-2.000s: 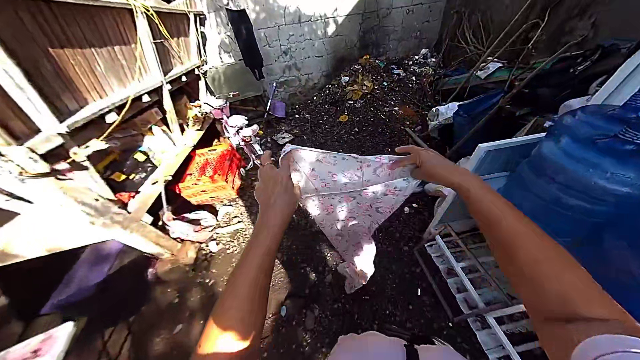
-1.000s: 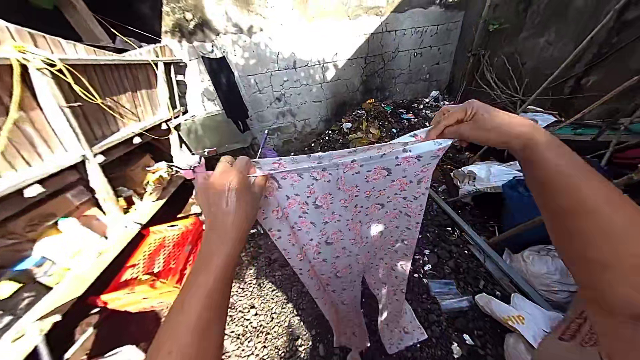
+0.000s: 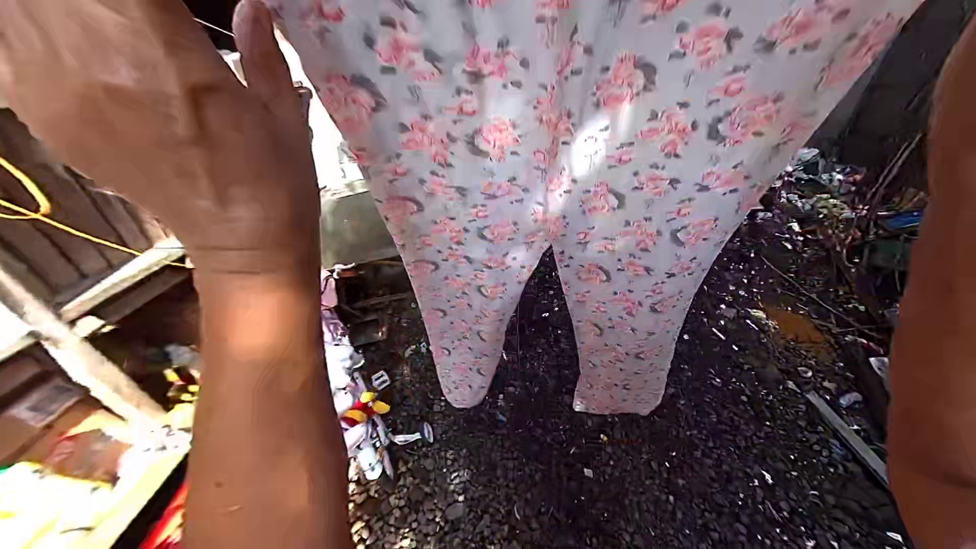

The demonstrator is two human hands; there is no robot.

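Observation:
White pants with a pink rose print (image 3: 549, 168) hang spread out in front of me, both legs pointing down and the waist cut off by the top of the view. My left hand (image 3: 175, 114) is raised at the upper left, close to the camera, beside the pants' left edge; its fingertips are partly out of view, so its grip is not shown. Of my right arm only the forearm shows at the right edge; the right hand is outside the frame.
Dark gravel ground (image 3: 610, 480) lies below. At left are a wooden fence (image 3: 69, 221) with yellow rope (image 3: 69, 229), pale planks (image 3: 91, 374) and a pile of white and pink items (image 3: 358, 404). Litter and dry branches (image 3: 892, 183) lie at right, near a narrow strip (image 3: 846, 438).
The pants, bunched two seconds ago and stretched between both hands a second ago, now hang higher and closer, legs apart. Both hands have risen, the right one out of the frame.

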